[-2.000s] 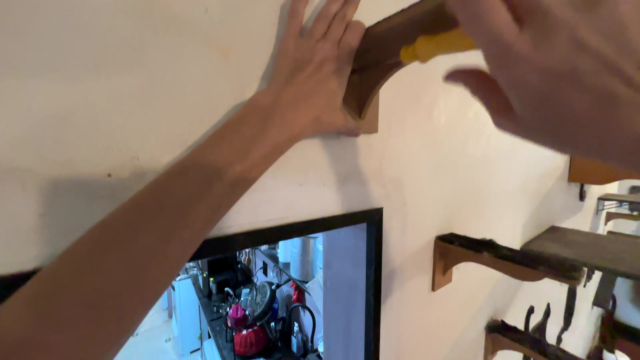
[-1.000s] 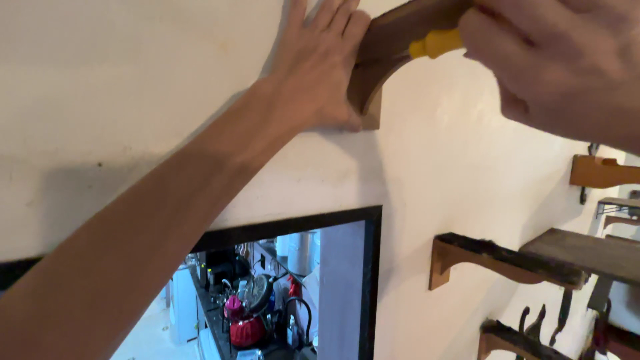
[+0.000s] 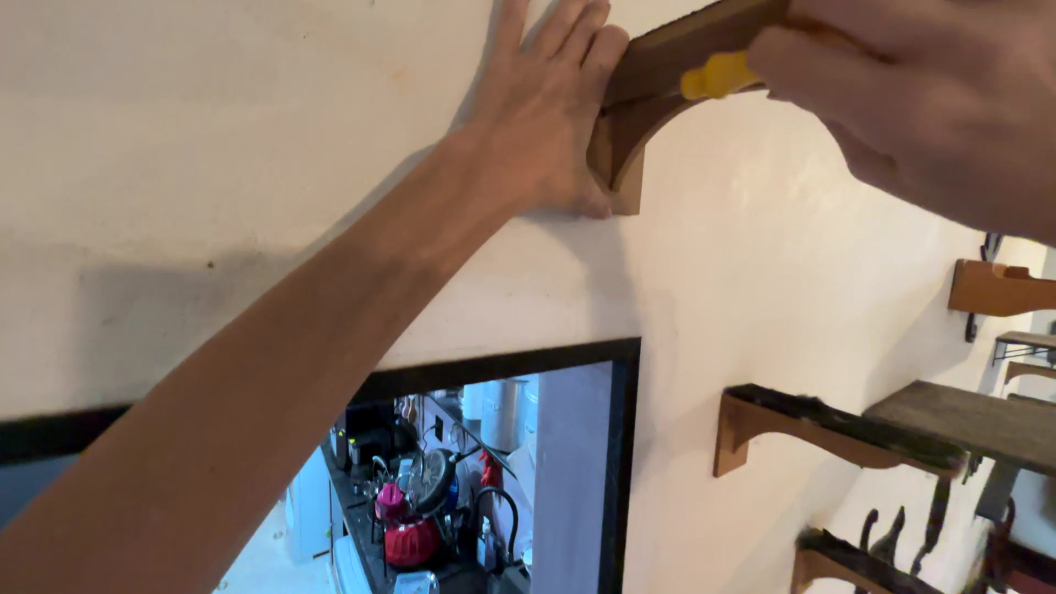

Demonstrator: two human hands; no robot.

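My left hand (image 3: 549, 115) lies flat on the cream wall, fingers spread and pointing up, its edge pressed against the base of a dark wooden bracket (image 3: 635, 136) with a curved underside. At the upper right my right hand (image 3: 916, 107), blurred, is closed around a tool with a yellow handle (image 3: 722, 76); the handle's rounded end sticks out to the left, in front of the bracket's arm. The tool's other end is hidden by the hand.
Below is a black-framed wall opening (image 3: 495, 360) onto a kitchen with a red pot (image 3: 412, 542) on a dark counter. To the right, wooden brackets (image 3: 825, 429) jut from the wall, one beside a grey board (image 3: 965, 417). Another orange-brown bracket (image 3: 998, 289) is farther off.
My left hand has stayed against the wall and bracket. My right hand has shifted, and its fingers are now closed around the yellow-handled tool, with less of the handle showing than two seconds ago.
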